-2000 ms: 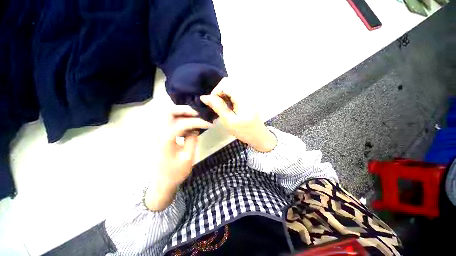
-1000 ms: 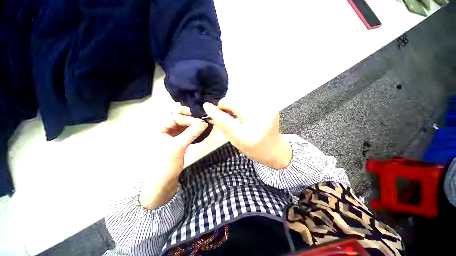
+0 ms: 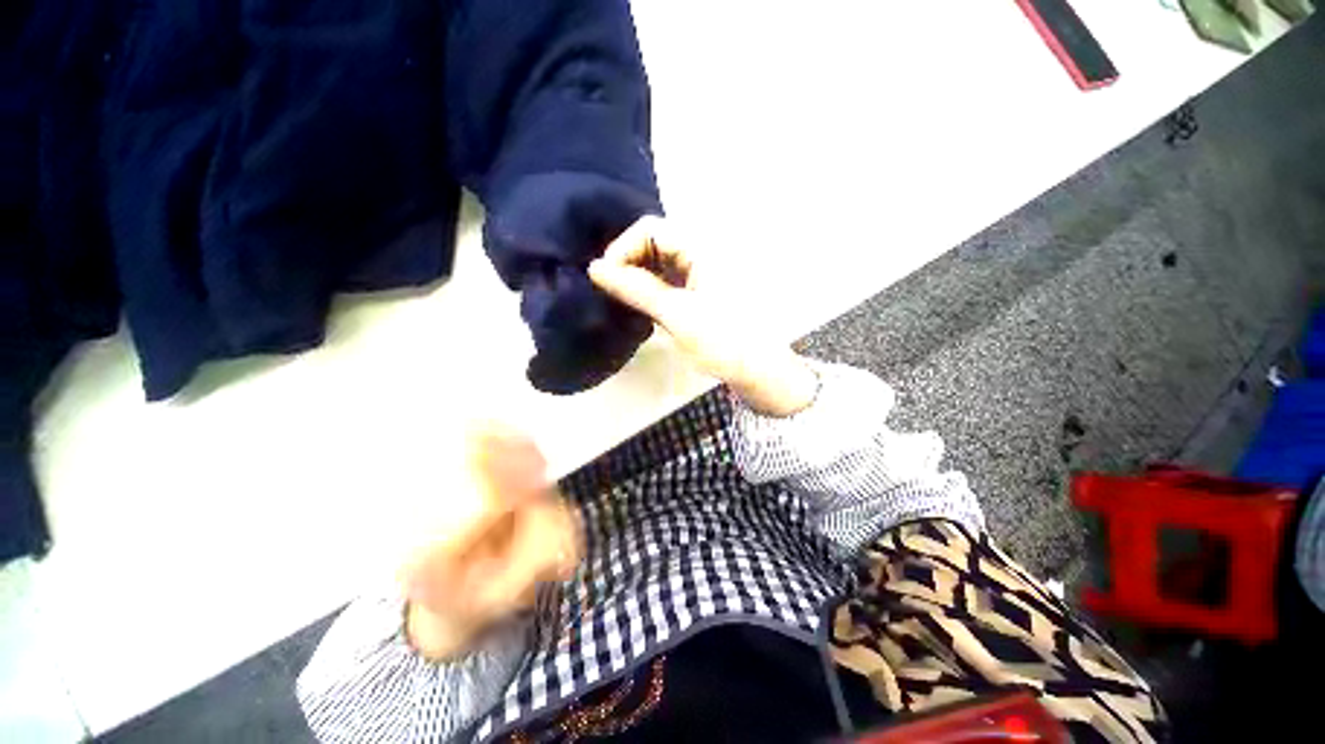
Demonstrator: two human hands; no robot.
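A dark navy padded jacket [image 3: 291, 160] covers the left of the table. Its sleeve [image 3: 560, 124] hangs toward me and ends in a gathered cuff [image 3: 578, 332], which extends beyond the table-side opening. My right hand [image 3: 671, 298] is at the right side of the cuff, with thumb and fingertips pinched at its fabric. Whether a small tool or thread is also between the fingers cannot be seen. My left hand [image 3: 497, 545] is blurred, below and left of the cuff and apart from it, in front of the apron's left edge. Its grip is unclear.
The white table [image 3: 828, 131] runs diagonally to the upper right. A dark flat phone-like object with a red edge [image 3: 1068, 44] lies there, with greenish items [image 3: 1221, 21] beyond. A red stool [image 3: 1184, 552] stands on the speckled floor at right.
My left hand has left the cuff and moved down toward me. My right hand has moved slightly up along the cuff. The cuff's lower end is now uncovered.
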